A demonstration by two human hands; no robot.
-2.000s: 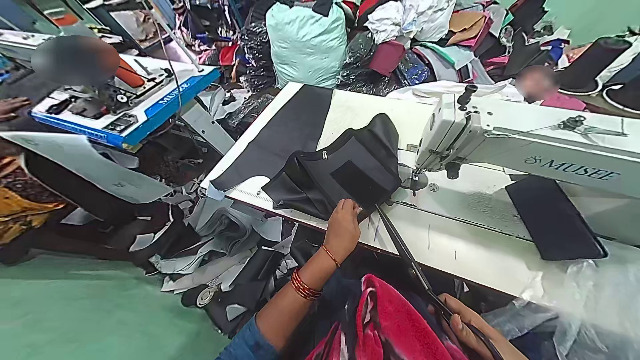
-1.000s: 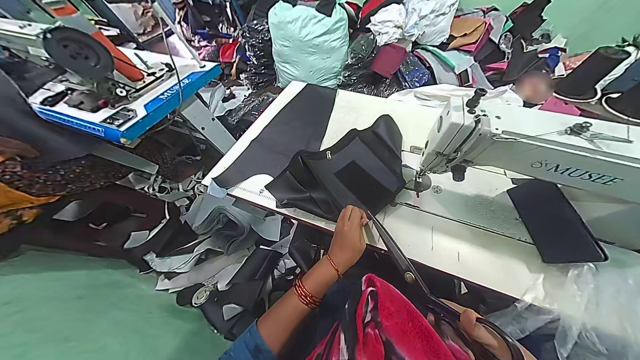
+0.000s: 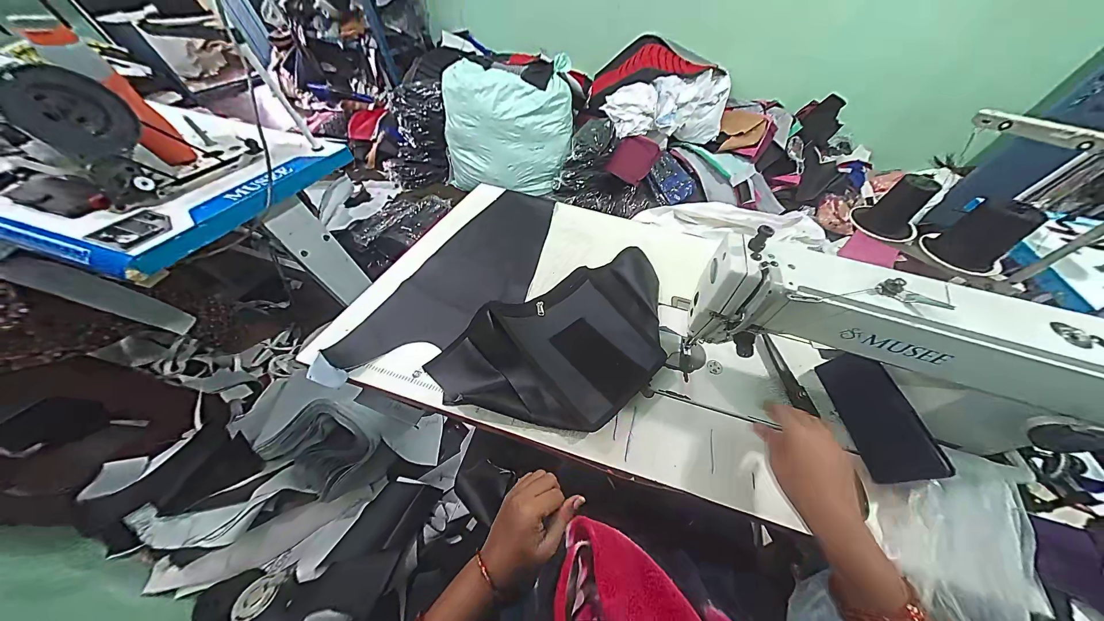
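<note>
A sewn black fabric piece (image 3: 561, 345) with a darker rectangular patch and a small light tag lies on the white sewing table (image 3: 673, 457), its right edge beside the needle area of the white sewing machine (image 3: 862, 310). Below the table's front edge, my left hand (image 3: 530, 526) is loosely curled, with nothing visible in it. My right hand (image 3: 806, 457) is over the table, at the near end of a long dark tool, apparently shears (image 3: 787, 375); its grip is hidden. To the right lies a dark rectangular object (image 3: 884, 418). A flat dark fabric panel (image 3: 457, 276) lies on the table's left part.
Fabric offcuts (image 3: 319, 448) lie heaped below the table's left edge. Clear plastic (image 3: 957, 535) is at the near right. Behind stand a pale green bag (image 3: 507, 125) and piled scraps (image 3: 742, 147). Another machine table (image 3: 250, 190) is at the left.
My left hand has let go of the black fabric piece and drawn back toward me. My right hand has moved forward over the table, and the long dark tool now lies beside the machine.
</note>
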